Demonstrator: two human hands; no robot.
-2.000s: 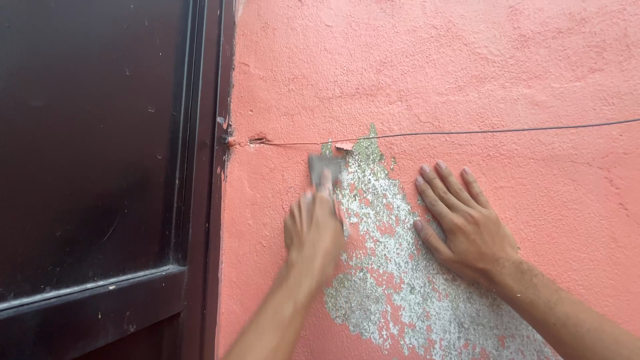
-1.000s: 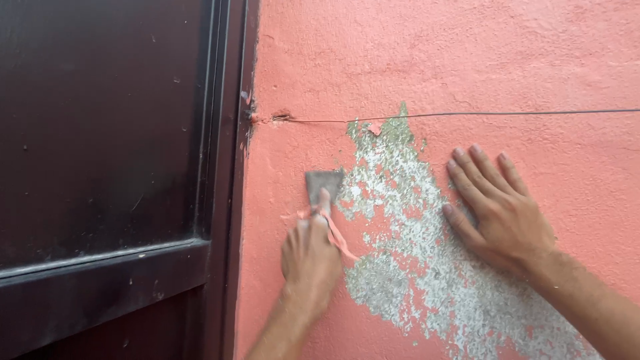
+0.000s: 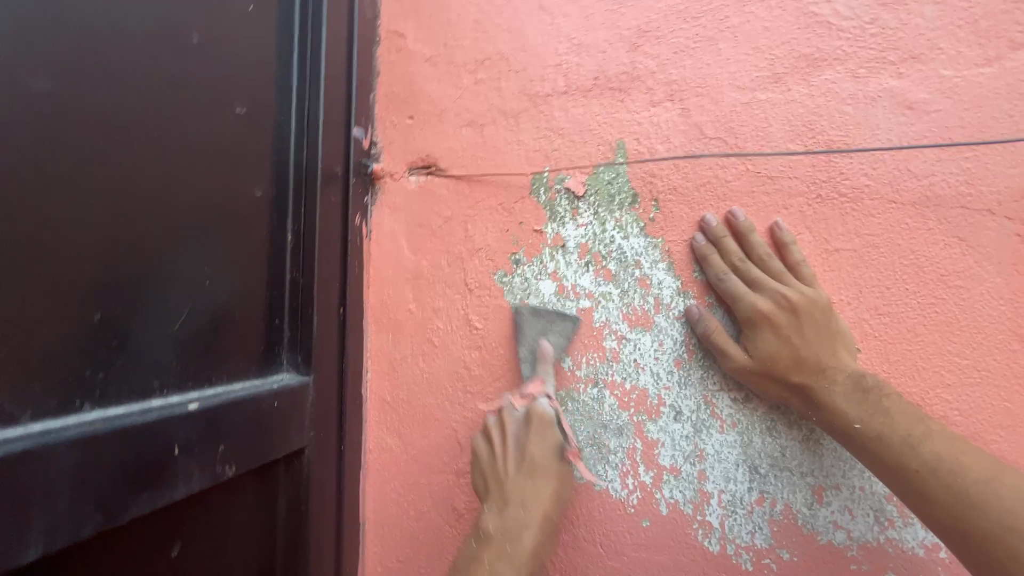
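My left hand (image 3: pixel 524 448) is closed around a paint scraper, its index finger laid along the metal blade (image 3: pixel 544 332). The handle is hidden in the fist. The blade's wide edge lies against the pink painted wall (image 3: pixel 436 304), at the left border of a bare patch (image 3: pixel 640 344) where grey-white and greenish plaster shows. A strip of peeled pink paint (image 3: pixel 578 456) hangs over the left hand. My right hand (image 3: pixel 780 320) rests flat on the wall, palm down and fingers spread, over the patch's right border, holding nothing.
A dark door (image 3: pixel 144 200) with a raised crossbar and a dark frame (image 3: pixel 332 320) stands on the left. A thin wire (image 3: pixel 744 154) runs across the wall above both hands, toward a small hole (image 3: pixel 424 170) near the frame.
The scraper has moved down the patch's left border from near the wire. More bare plaster shows at the upper left of the patch. The right hand stays flat on the wall.
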